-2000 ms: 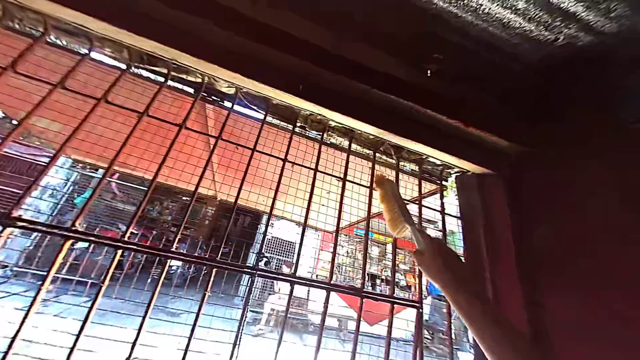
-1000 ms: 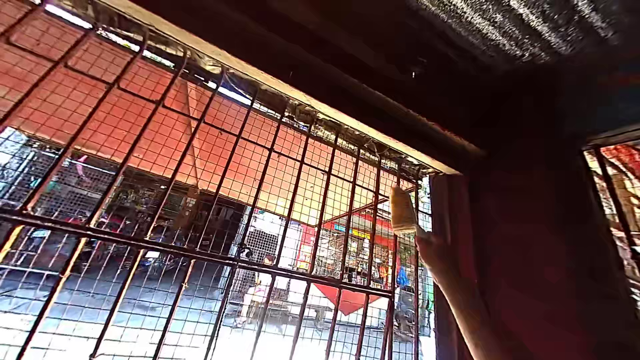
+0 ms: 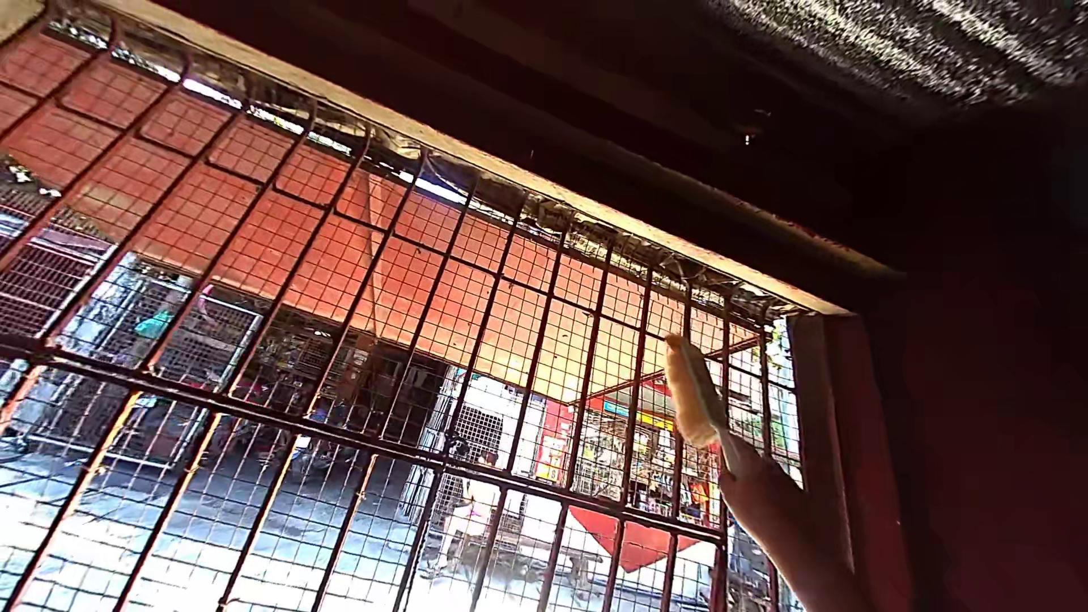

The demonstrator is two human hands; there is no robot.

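My right hand (image 3: 761, 493) is raised at the lower right, closed around the handle of a brush (image 3: 693, 391) with pale bristles. The brush points up and to the left, its bristles facing left, in front of the right part of a window grille (image 3: 442, 459) made of dark metal bars with wire mesh behind. Whether the bristles touch the bars cannot be told. My left hand is out of view.
A pale-edged window frame beam (image 3: 510, 183) slants down above the grille to a side post (image 3: 820, 425). Corrugated roofing (image 3: 935, 42) is overhead. Outside are an orange awning (image 3: 297, 221), a person (image 3: 466, 514) and a shopfront (image 3: 637, 442).
The brush has turned in my right hand: a second ago its broad face showed upright, now it leans left with its bristles side-on. The view has also shifted.
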